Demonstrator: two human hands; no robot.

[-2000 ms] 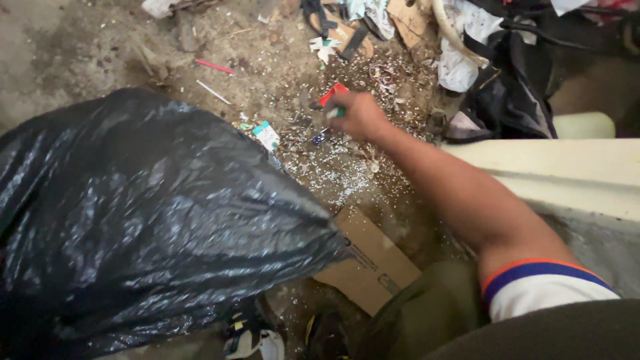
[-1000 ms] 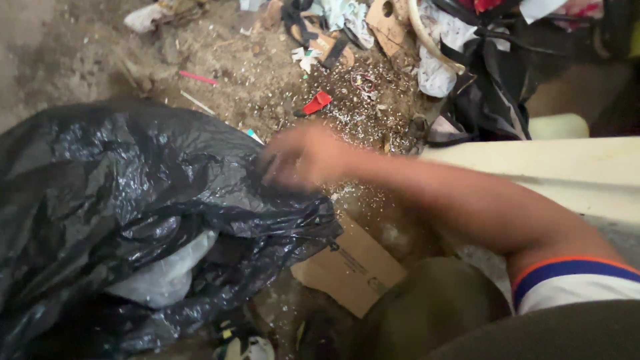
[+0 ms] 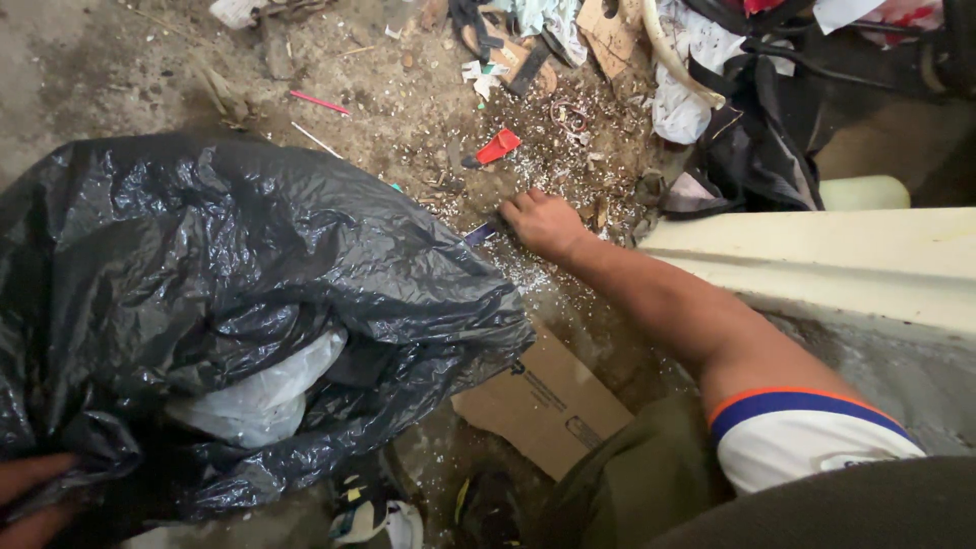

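My right hand [image 3: 543, 223] reaches down to the dirty floor with its fingers bent, among small white beads. Whether it pinches anything is hidden. Just left of it lies a small dark blue piece [image 3: 479, 234], and above it a red plastic piece [image 3: 498, 146] with a dark end. A large black plastic garbage bag [image 3: 252, 229] spreads over the left side, its mouth open, showing a whitish translucent plastic bag [image 3: 267, 393] inside. At the lower left edge, my left hand [image 3: 34, 488] is partly in view and holds the bag's rim.
Flattened cardboard [image 3: 545, 396] lies below the bag's tip, near my shoes [image 3: 377, 511]. A cream-coloured ledge [image 3: 823, 259] runs along the right. Mixed litter, a white plastic bag [image 3: 679, 99] and black fabric [image 3: 755, 145] lie at the top right. A pink straw [image 3: 319, 102] lies farther left.
My right hand has moved from the bag's edge back to the floor on the right. The bag, its opening not seen two seconds ago, now shows the whitish plastic inside. The red piece lies free on the floor.
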